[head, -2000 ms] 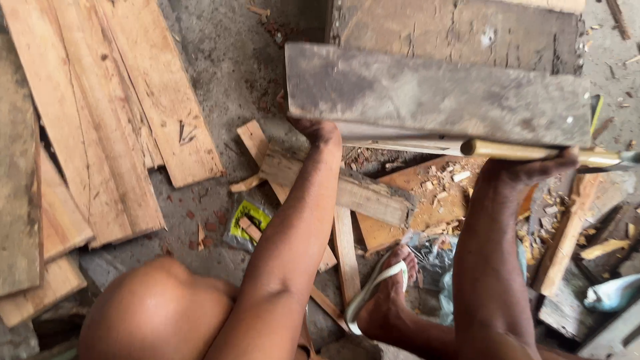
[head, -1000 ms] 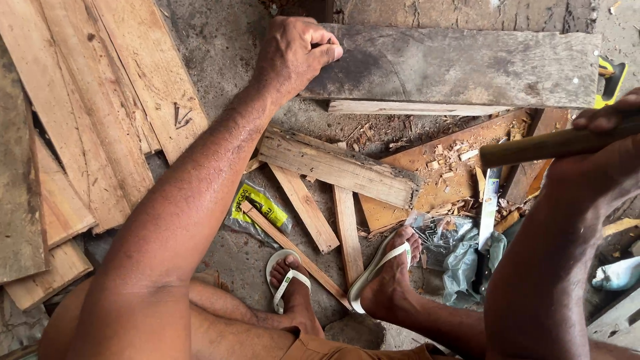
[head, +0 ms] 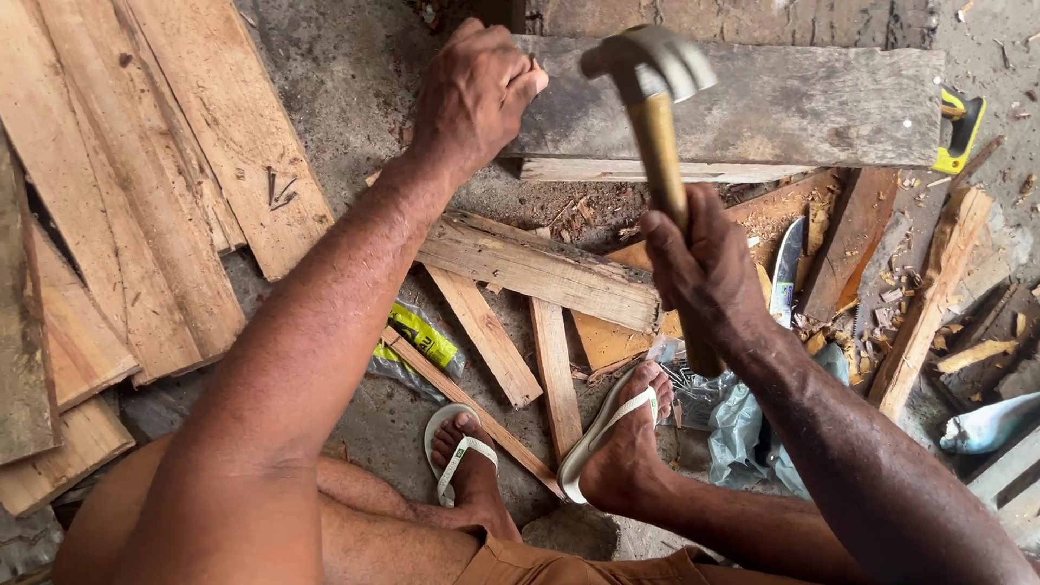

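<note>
My right hand [head: 711, 272] is closed around the wooden handle of a claw hammer [head: 662, 138], whose metal head is raised over a weathered grey board [head: 780, 106]. At the board's left end, my left hand [head: 483, 93] pinches something small between thumb and fingers; it looks like a nail, though the fingers mostly hide it. Bright nail heads show near the board's right end. A paler wood piece [head: 650, 170] lies under the board's near edge.
Planks [head: 114, 162] are stacked at left, with loose nails [head: 280, 191] on one. A wood block [head: 544, 268] and strips lie before my sandalled feet. At right are a blade [head: 786, 272], a yellow-and-black handle [head: 963, 130], a plastic bag [head: 735, 435], a split timber [head: 934, 301] and wood chips.
My left hand has gone from under the board's near edge to its left end. The hammer, earlier low beside the board's right part, is now raised over the board, further left.
</note>
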